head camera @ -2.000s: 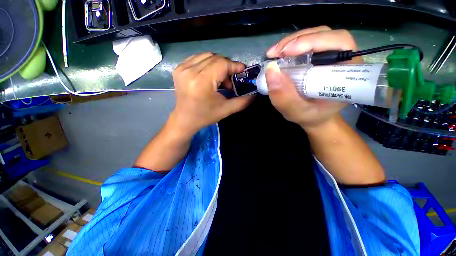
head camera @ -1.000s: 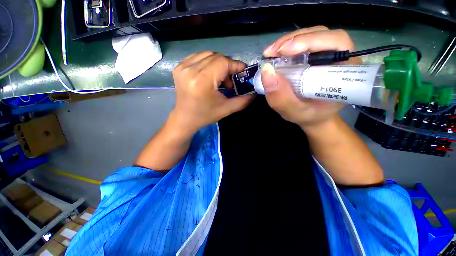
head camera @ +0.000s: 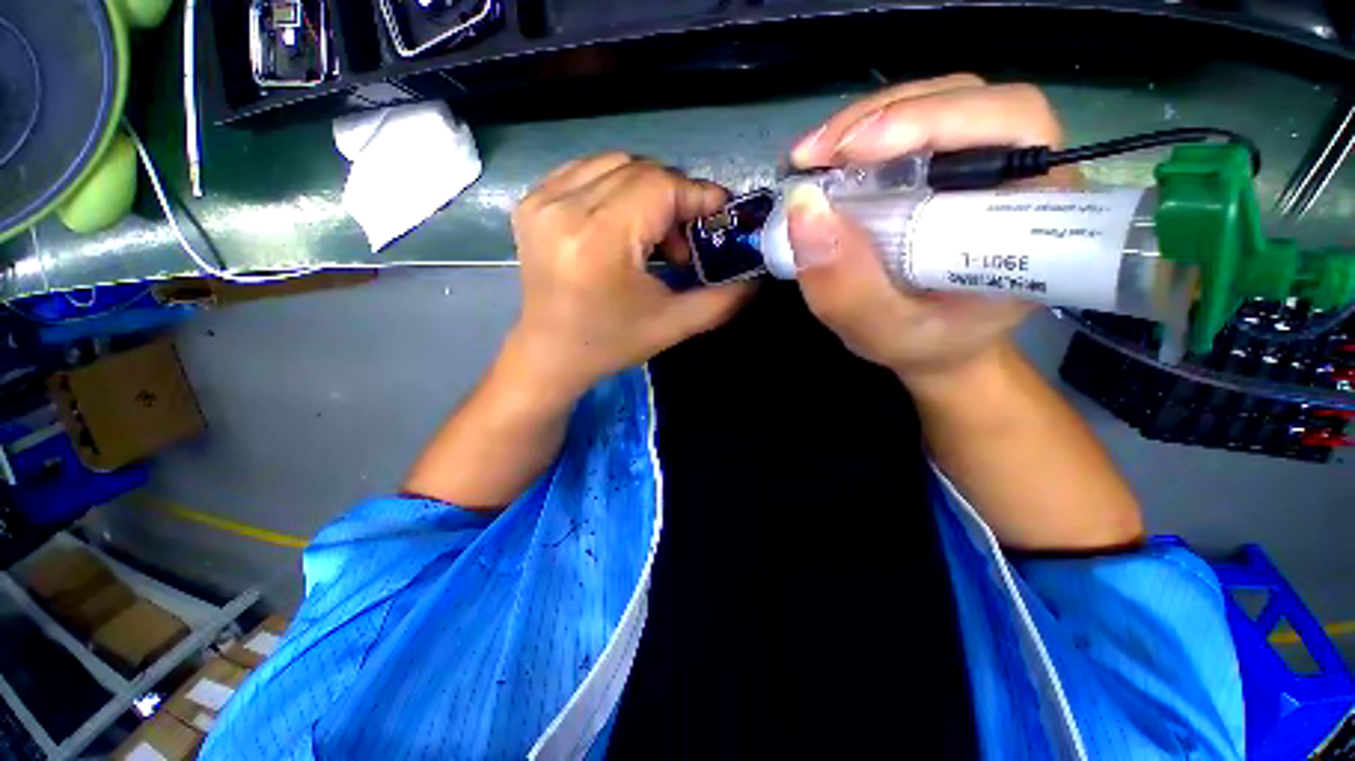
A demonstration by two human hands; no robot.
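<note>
My left hand [head camera: 606, 268] holds a small black square housing [head camera: 727, 241] with a silvery outline between thumb and fingers, in front of the bench edge. My right hand [head camera: 933, 238] is closed around a clear dispensing syringe [head camera: 1025, 245] with a white label, held nearly level. The syringe's front end is at the housing's right side. A little blue shows there; whether the tip touches the housing cannot be told. A green adapter [head camera: 1207, 245] sits on the syringe's rear end. A clear block with a black cable [head camera: 1100, 152] lies along the barrel under my right fingers.
A black tray [head camera: 595, 63] with housings [head camera: 290, 42] runs along the back. Crumpled white paper [head camera: 409, 171] lies on the green bench. A round fan [head camera: 60, 104] stands at left, a thin white stick [head camera: 192, 97] beside it. A black parts rack [head camera: 1189, 390] is low at right, above a blue stool [head camera: 1281, 639].
The syringe has shifted slightly, first left and then back right, with my right hand. My left hand and the housing have stayed nearly in place.
</note>
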